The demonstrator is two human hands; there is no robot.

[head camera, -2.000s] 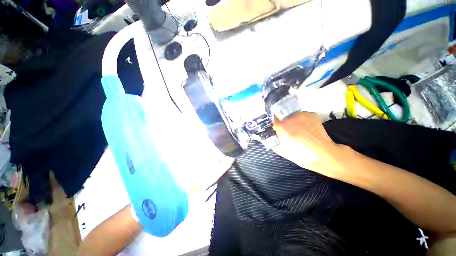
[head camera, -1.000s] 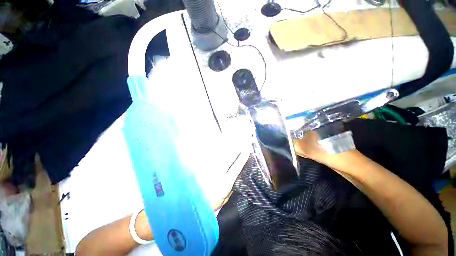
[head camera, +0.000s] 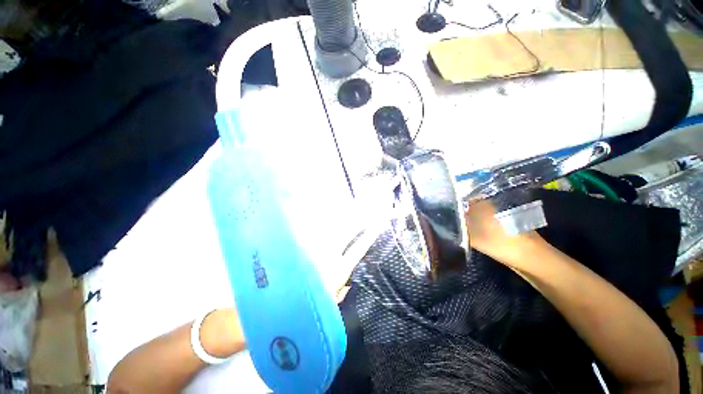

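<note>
Black cloth with a striped, mesh-look piece (head camera: 401,300) lies under the sewing machine's head, nearest me. My left hand (head camera: 357,252) is washed out by glare and partly behind the blue lamp (head camera: 274,269); its fingers reach the cloth's left edge. My right hand (head camera: 489,231) lies on the cloth right of the machine head, its fingertips hidden behind metal parts. A shiny upright cover (head camera: 437,215) hides the needle area. A clear plastic guard (head camera: 522,218) shows in front of my right hand.
Black cloth (head camera: 100,131) is heaped at the left, above brown cardboard (head camera: 58,323). A tan cardboard strip (head camera: 501,55) lies on the machine arm, and a black strap (head camera: 664,69) hangs over it. Green-handled scissors (head camera: 595,185) are partly hidden at the right. Dark hair shows at the bottom edge.
The view has shifted, so the machine and lamp sit further right and the cover now hides the needle area. The scissors are more hidden. Both hands remain near the machine head.
</note>
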